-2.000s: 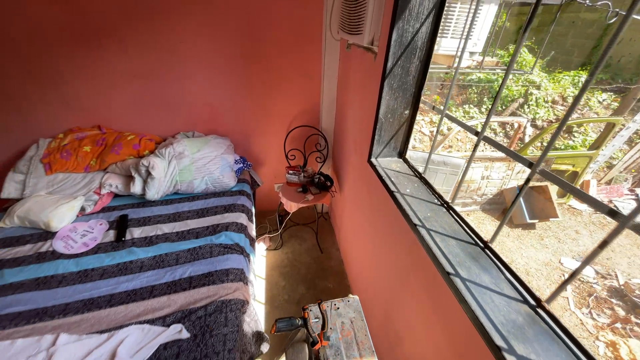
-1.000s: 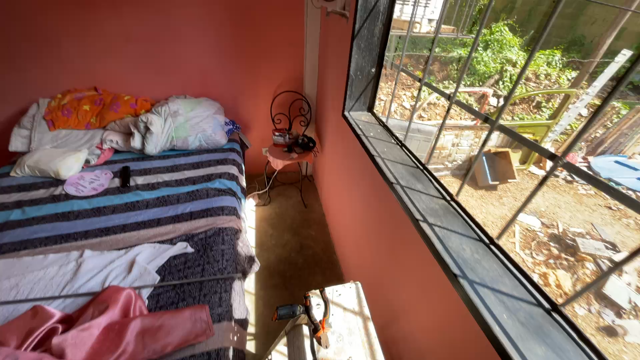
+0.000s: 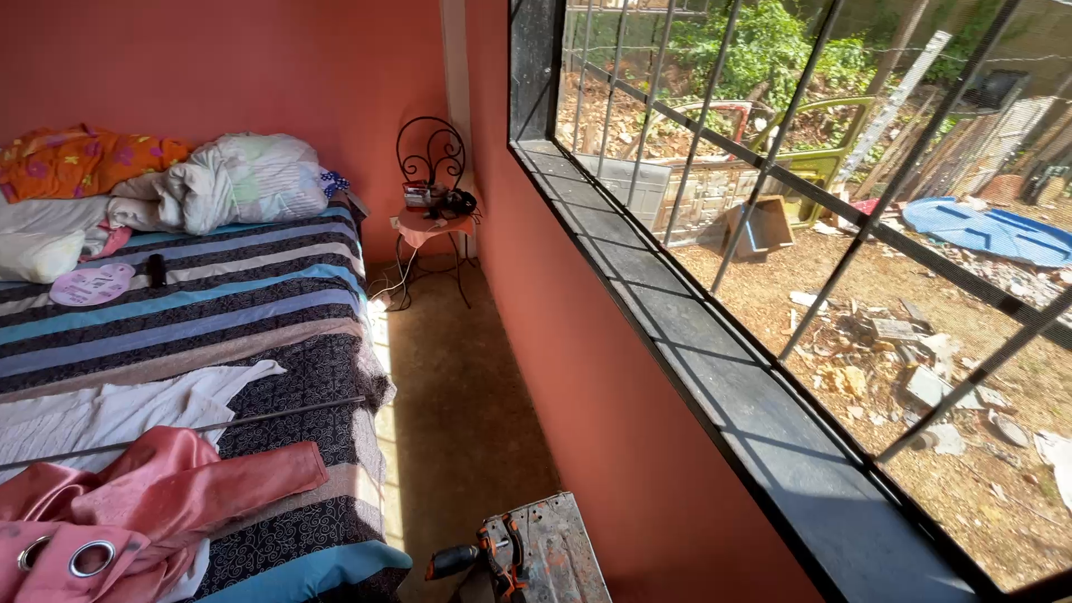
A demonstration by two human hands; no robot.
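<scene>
Neither my left hand nor my right hand shows in the head view. A pink satin curtain with metal grommets (image 3: 180, 481) lies on the near left part of the bed, beside a white cloth (image 3: 126, 410). A thin dark rod (image 3: 276, 413) crosses the white cloth and the striped bedspread (image 3: 293, 339). At the bottom centre, a tool with a black and orange handle (image 3: 453, 562) rests at the left side of a scuffed, paint-marked surface (image 3: 559, 544), with other orange and black tool parts around it.
A barred window with a dark sill (image 3: 670, 318) runs along the right wall. At the far corner stands a small metal chair (image 3: 431, 222) holding dark items and a cable. Bundled bedding (image 3: 226, 184) lies at the bed's head. A narrow floor strip (image 3: 461, 377) separates bed and wall.
The view has shifted, bringing the pink curtain and thin rod on the bed into sight. No hand appears in any frame.
</scene>
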